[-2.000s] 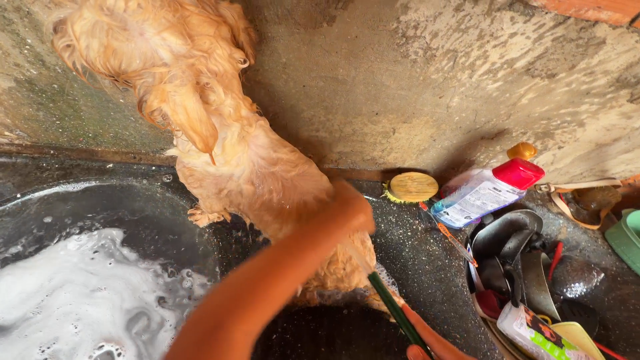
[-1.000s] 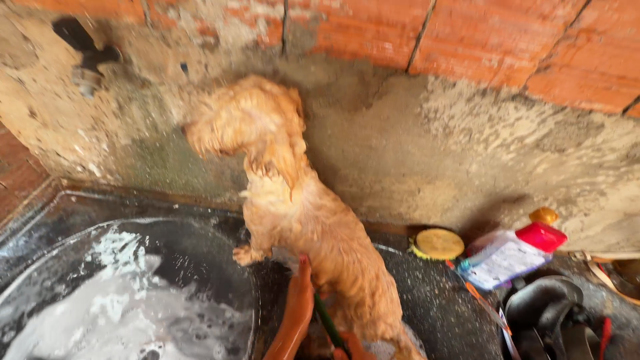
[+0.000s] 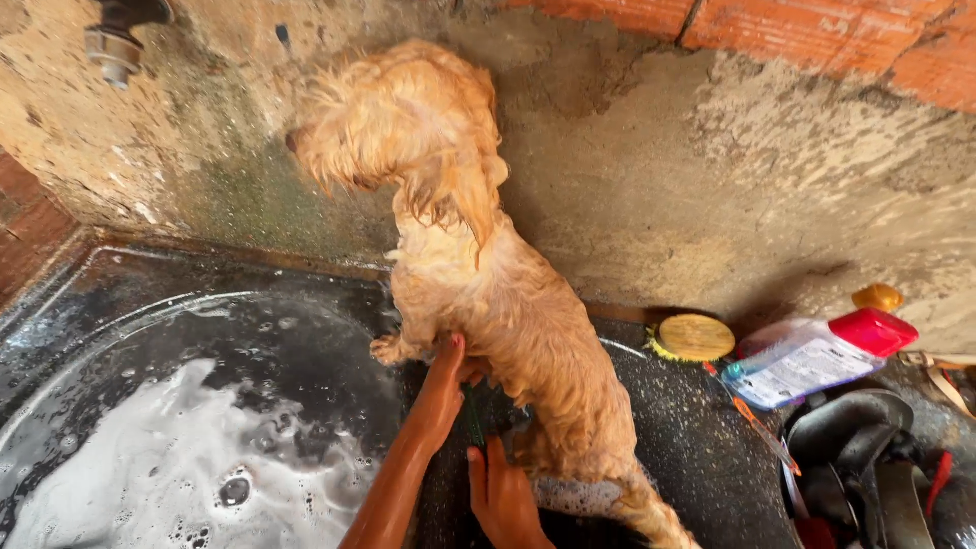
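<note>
A wet, light-brown long-haired dog (image 3: 549,328) stands on the dark wet counter beside the wall, its head turned left. My left hand (image 3: 450,362) is against the underside of its chest, fingers partly hidden by fur, and a thin green hose (image 3: 473,415) runs down from its palm. Lower down, beneath the dog's belly, my right hand (image 3: 499,484) is at the lower visible part of the hose, thumb and fingers pointing up; its grip is unclear. White suds cling to the fur near the dog's hind leg.
Foamy water fills a round dark basin (image 3: 252,305) at left. A tap (image 3: 114,57) juts from the wall. At right are an oval wooden-backed brush (image 3: 695,338), a red-capped plastic bottle (image 3: 808,366), an orange toothbrush (image 3: 762,431) and a container of dark pans (image 3: 846,427).
My left hand has moved from the dog's rear back to under its chest. The dog's head, bent over toward the wall two seconds ago, now faces left. The view has shifted.
</note>
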